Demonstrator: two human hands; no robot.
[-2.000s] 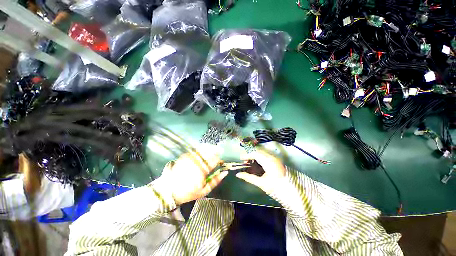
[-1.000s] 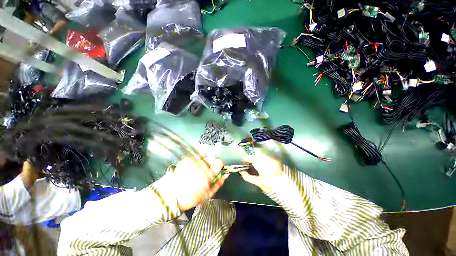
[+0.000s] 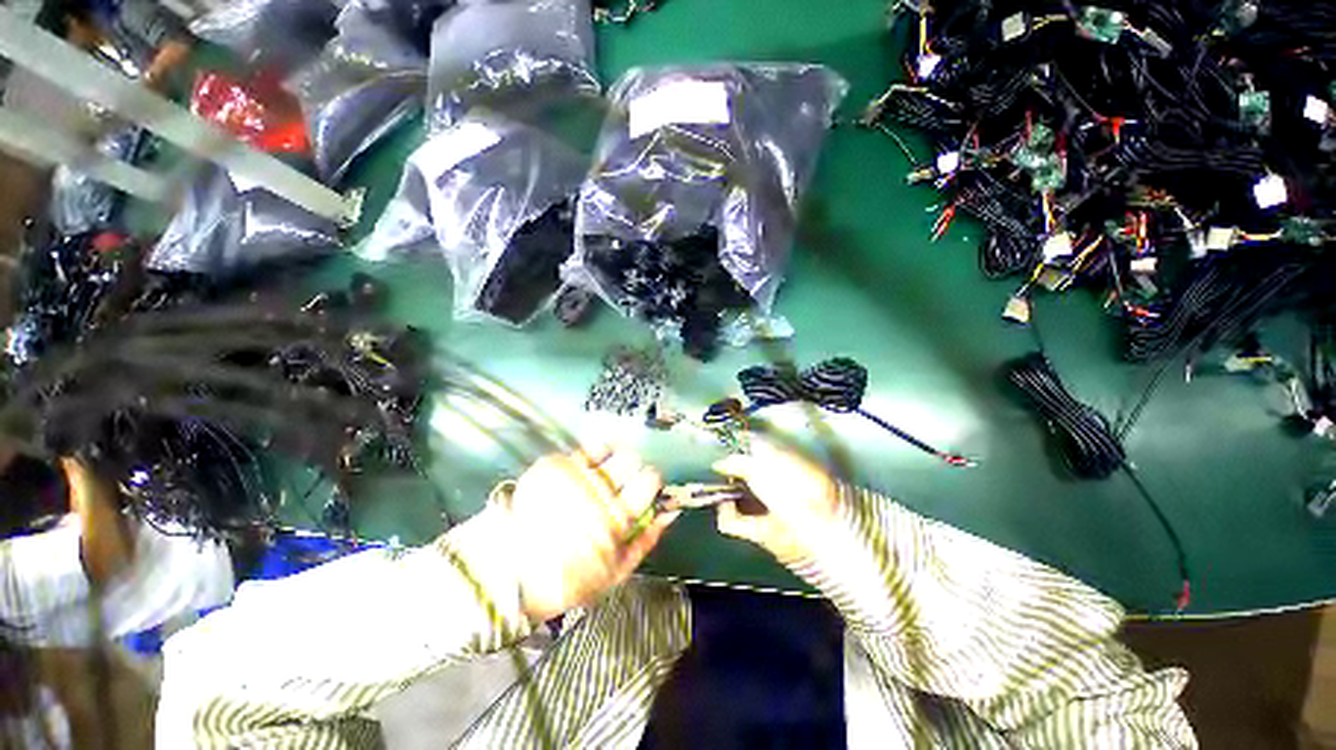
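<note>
My left hand (image 3: pixel 579 531) is closed around a slim metal hand tool (image 3: pixel 695 497) with a yellow-green handle. The tool's tip points right and meets a small dark part (image 3: pixel 747 501) between the fingertips of my right hand (image 3: pixel 784 501). The fingers hide most of the dark part. A folded black cable bundle (image 3: pixel 803 384) lies just beyond my right hand, with a thin red end to the right. A small green piece shows at its left end. A loose pile of small grey pieces (image 3: pixel 627 384) lies beyond my left hand.
Clear plastic bags with black parts (image 3: pixel 677 279) stand at the back, with a red packet (image 3: pixel 252 112) behind left. A large cable heap (image 3: pixel 1084 161) fills the right; a darker heap (image 3: pixel 220 381) lies left. Another bundle (image 3: pixel 1067 418) lies right. A person in white (image 3: pixel 117 586) is lower left.
The hands stay together around the tool and the dark part. My left hand's fingers have shifted slightly. The whole view has moved a little.
</note>
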